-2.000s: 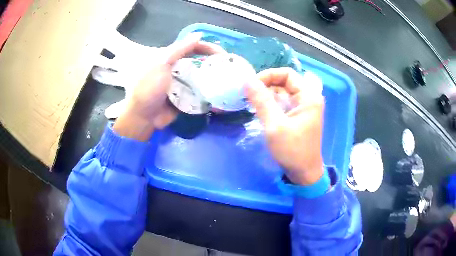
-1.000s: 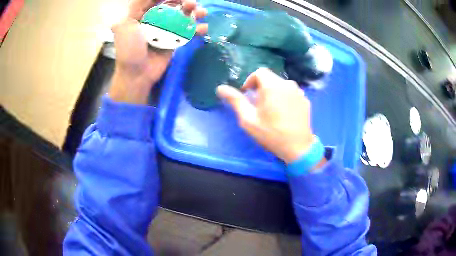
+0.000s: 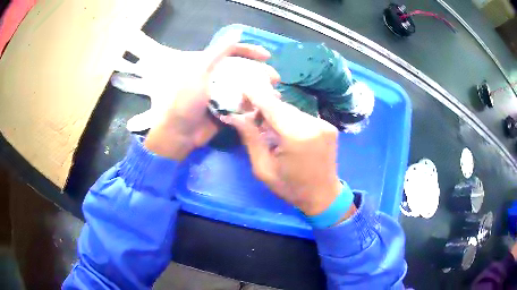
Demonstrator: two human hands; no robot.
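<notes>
My left hand point(image 3: 190, 107) holds a white-looking round disc point(image 3: 235, 82) above the left part of the blue tray point(image 3: 261, 221). My right hand point(image 3: 289, 147) is at the disc's lower right edge with thumb and fingertips close together; whether it pinches the disc or a film is blurred. Dark green overlapping discs point(image 3: 312, 68) lie in the tray behind the hands, with silver-faced discs point(image 3: 357, 105) at their right end. Part of a dark disc shows below my left hand.
A white glove point(image 3: 133, 85) and cardboard sheet point(image 3: 51, 85) are at left. Loose white discs point(image 3: 421, 187), a small disc point(image 3: 466, 162) and shiny cylindrical housings point(image 3: 469, 195) are at right. Beyond the metal rail point(image 3: 363, 48) are round units point(image 3: 398, 21). A person's sleeve point(image 3: 496, 277) shows at lower right.
Since one second ago, my left hand has come down and right from the upper left, and the held disc shows white instead of green. My right hand has moved up to it.
</notes>
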